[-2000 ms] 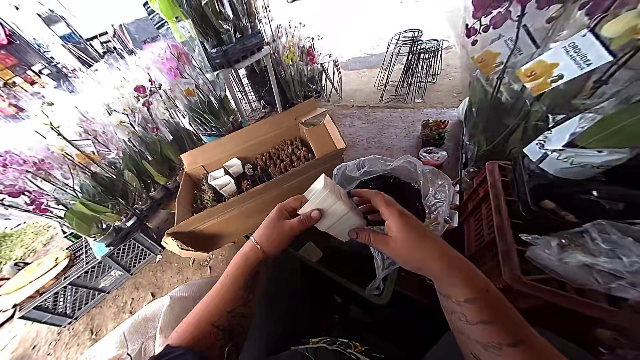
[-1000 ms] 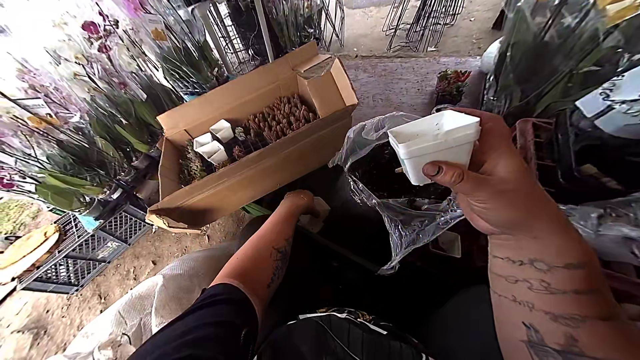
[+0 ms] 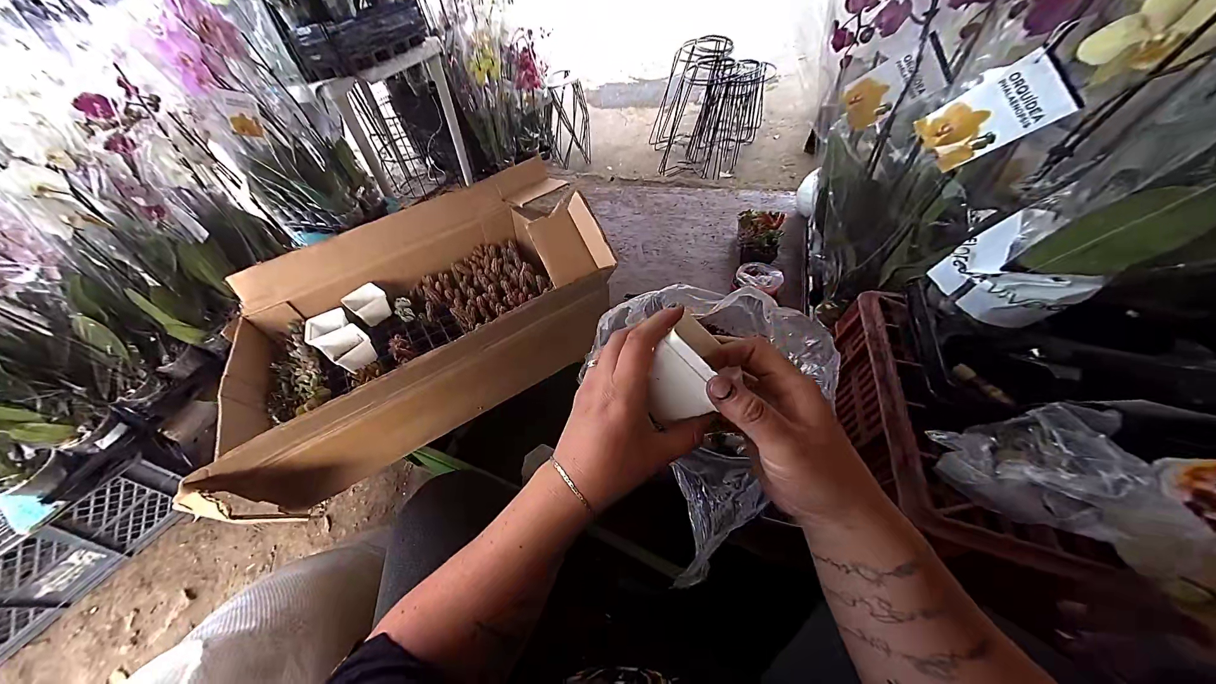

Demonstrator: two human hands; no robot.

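Both hands hold white square plastic pots point(image 3: 680, 382) over a clear plastic bag point(image 3: 807, 347) of dark soil. My left hand point(image 3: 622, 413) wraps the pots from the left side, a thin bracelet on its wrist. My right hand point(image 3: 774, 408) grips their rim from the right, thumb on the edge. The pots are tilted and look nested; their exact number is hidden by the fingers. To the left, a long cardboard box point(image 3: 427, 408) holds small brown cactus-like plants point(image 3: 484, 285), succulents point(image 3: 302, 375) and several white pots point(image 3: 340, 337).
A dark red plastic crate point(image 3: 888, 408) with clear wrapping point(image 3: 1054, 456) stands at the right. Wrapped orchids point(image 3: 190, 114) crowd the left above black crates point(image 3: 76, 570). Wire stands point(image 3: 712, 104) are farther back. A small potted plant point(image 3: 760, 233) sits beyond the bag.
My left hand has come up from low beside the box and now grips the white pots together with my right hand. A second ago my right hand alone held them over the bag.
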